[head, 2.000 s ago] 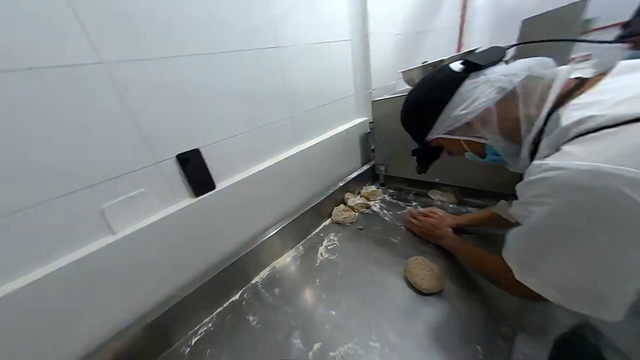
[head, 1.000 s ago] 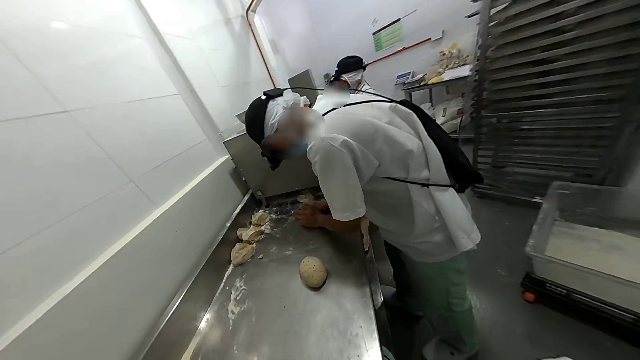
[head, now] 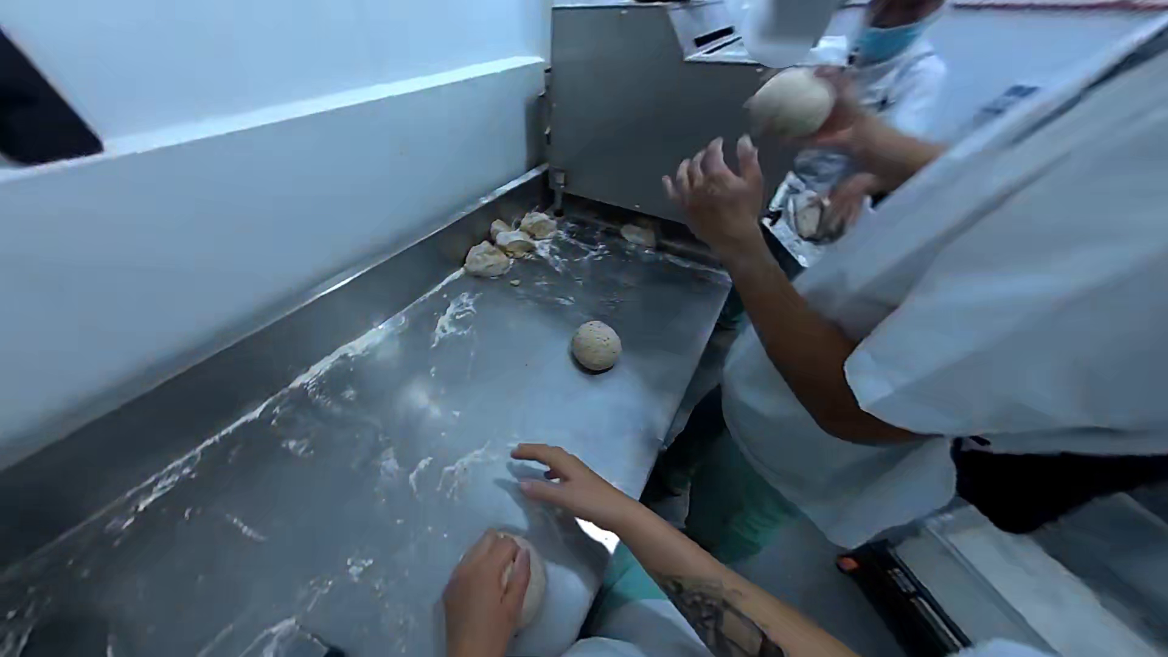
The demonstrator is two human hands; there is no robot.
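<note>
On the floured stainless steel table (head: 365,456), my left hand (head: 485,593) rests on a ball of dough (head: 529,584) near the bottom of the view, its fingers curved over the top. My right hand (head: 570,484) hovers to the right of and beyond that ball, fingers apart, holding nothing. Another round dough ball (head: 596,346) sits farther along the table, touched by no hand. Several rough dough pieces (head: 487,259) lie at the far left corner by the raised edge.
A co-worker at the right holds up a dough ball (head: 792,102) in one hand, the other hand (head: 725,192) raised beside it. Another person stands behind. A flat dough piece (head: 638,234) lies at the table's far end. A plastic bin (head: 995,566) stands lower right.
My hands and the ball under my left hand have come into view. The co-worker's hands have risen off the table, one now with a dough ball. The view has swung down.
</note>
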